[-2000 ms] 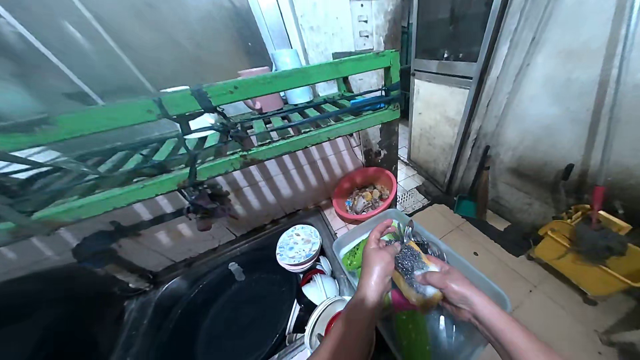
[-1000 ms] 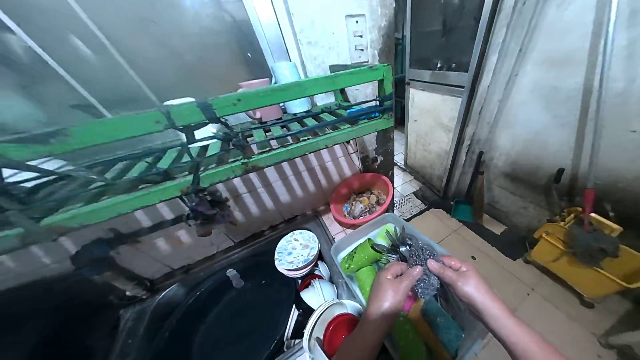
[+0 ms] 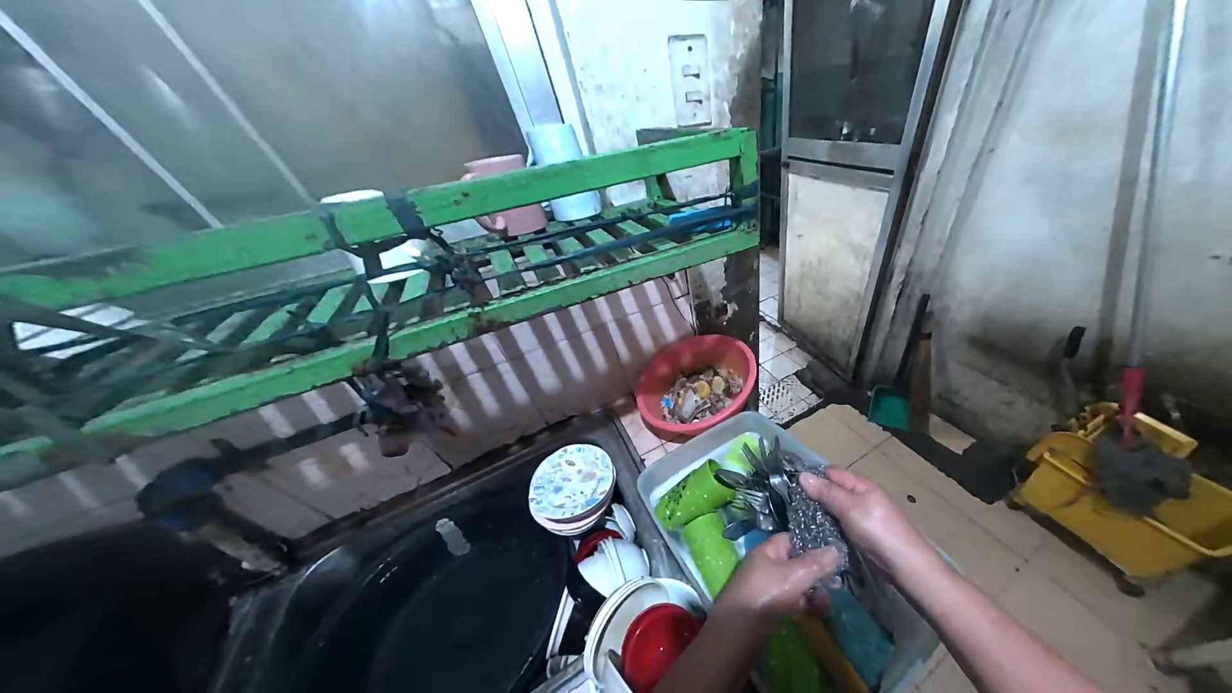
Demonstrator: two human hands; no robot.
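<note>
Over a translucent plastic tub (image 3: pixel 674 486), my left hand (image 3: pixel 780 582) grips the lower end of a grey metallic scrubber (image 3: pixel 816 529). My right hand (image 3: pixel 857 510) has its fingers on the scrubber's upper right side. A bundle of metal forks and spoons (image 3: pixel 765 481) sticks out beyond the scrubber toward the upper left; whether my fingers also hold the handles is hidden. Green plastic cups (image 3: pixel 695 493) lie in the tub to the left of the cutlery. A blue-green item (image 3: pixel 859 630) lies in the tub below my hands.
A black sink basin (image 3: pixel 452 597) is at left, with stacked patterned bowls (image 3: pixel 573 481), white dishes (image 3: pixel 616 568) and a red bowl (image 3: pixel 659 645) at its right. Behind stand a red basin (image 3: pixel 698 385) of scraps and a green slatted rack (image 3: pixel 500 308). A yellow mop bucket (image 3: pixel 1107 510) is at right.
Two seconds ago a sponge-like yellowish item was between my hands; by one second ago it was no longer there. The grey scrubber is now between my hands, beside the cutlery.
</note>
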